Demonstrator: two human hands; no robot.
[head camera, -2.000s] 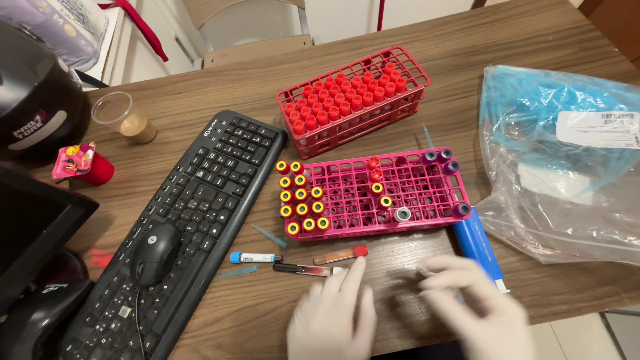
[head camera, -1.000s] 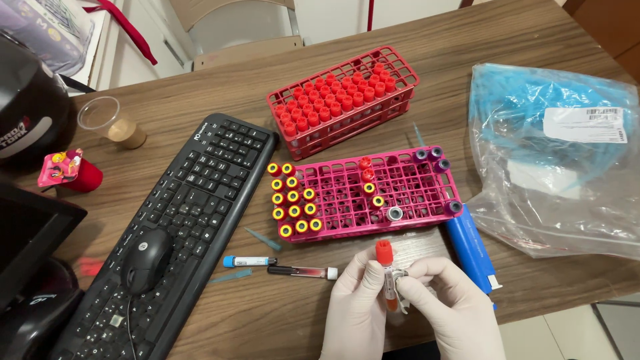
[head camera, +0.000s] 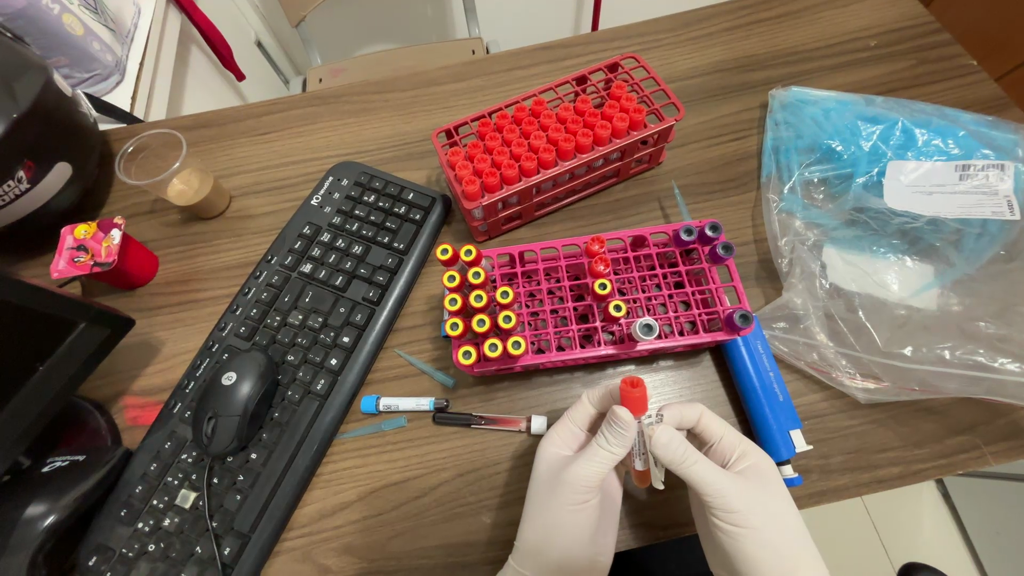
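Note:
My gloved left hand (head camera: 582, 472) holds a red-capped blood tube (head camera: 634, 400) upright near the table's front edge. The gloved right hand (head camera: 712, 472) pinches a partly lifted label (head camera: 655, 452) at the tube's side. Just beyond them is a magenta tube rack (head camera: 552, 364) with yellow-ringed, red, purple and grey caps. Behind it, a red rack (head camera: 560, 200) holds many red-capped tubes (head camera: 528, 136). Left of my hands lie a light-blue-capped tube (head camera: 404, 405) and a dark-labelled tube with a white cap (head camera: 490, 422).
A blue micropipette (head camera: 760, 392) lies right of my hands, beside a clear bag of blue pipette tips (head camera: 896, 200). Loose tips (head camera: 426, 369) lie near the black keyboard (head camera: 320, 320) and mouse (head camera: 234, 402). A plastic cup (head camera: 180, 180) stands at the left.
The red-capped tube, lying on the table two seconds ago, is now in my left hand. Both hands have come together around it, and its label has been partly lifted.

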